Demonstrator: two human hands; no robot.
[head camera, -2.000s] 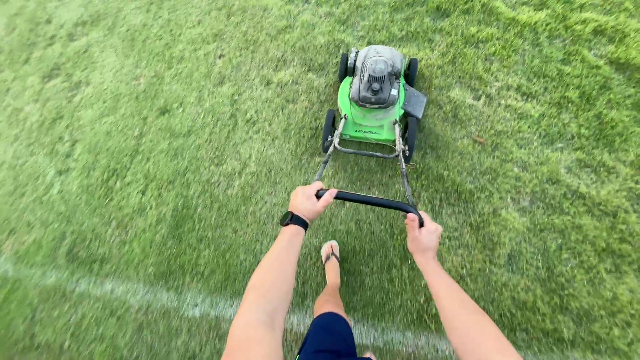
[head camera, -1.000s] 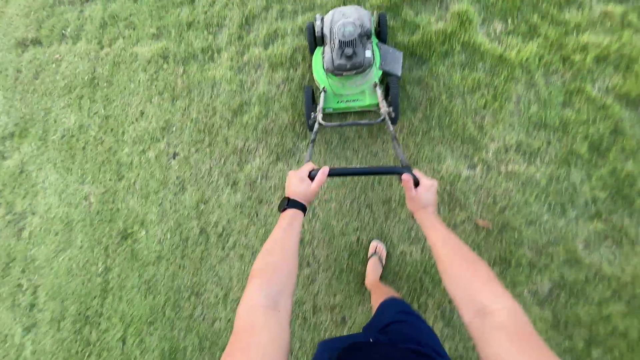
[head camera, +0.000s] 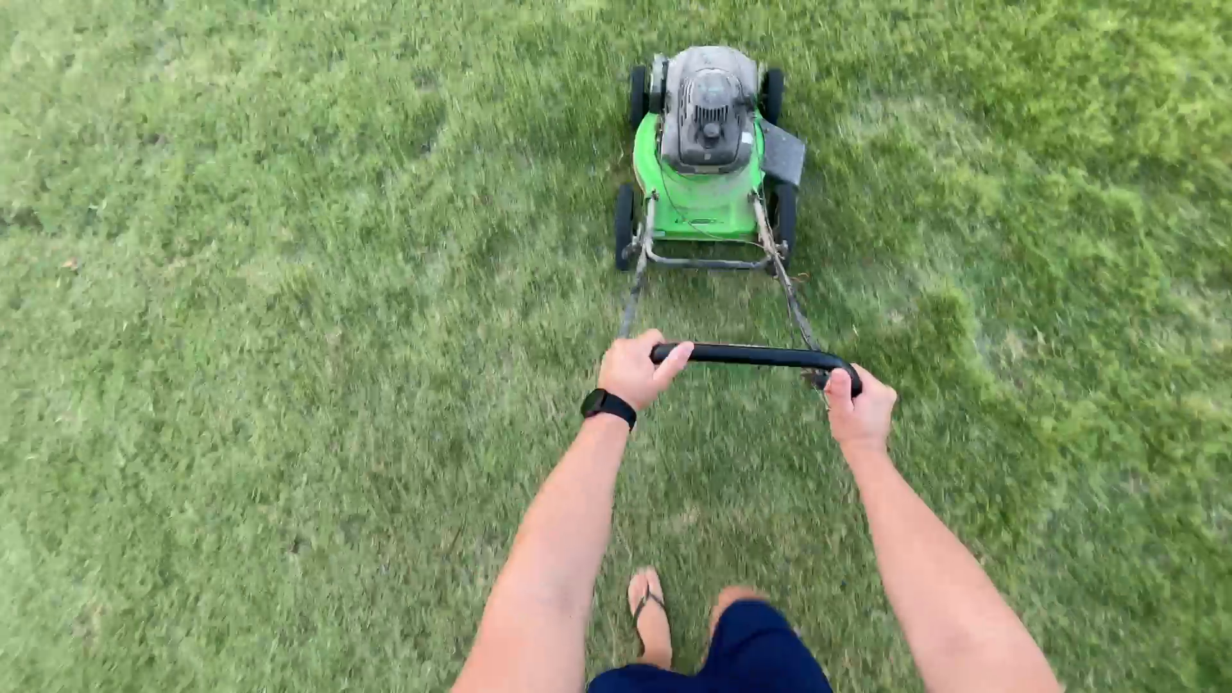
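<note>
A green walk-behind lawn mower (head camera: 698, 197) with a grey engine (head camera: 710, 111) stands on the grass ahead of me, upper middle of the view. Its black padded handlebar (head camera: 756, 355) runs across in front of my body. My left hand (head camera: 637, 370) is closed around the bar's left end, a black watch (head camera: 608, 407) on that wrist. At the right end, where the bar bends down, my right hand (head camera: 859, 406) grips it, thumb on top. Two metal handle tubes join the bar to the mower's deck. The undersides of both hands are hidden.
Lawn grass (head camera: 289, 385) surrounds the mower on every side, with paler, thinner patches at the right. A dark side chute flap (head camera: 783, 154) sticks out from the mower's right side. Below the handlebar is a foot in a flip-flop (head camera: 650, 611).
The white line on the grass seen two seconds ago is out of view, and the feet have changed position. Both hands have kept hold of the handlebar.
</note>
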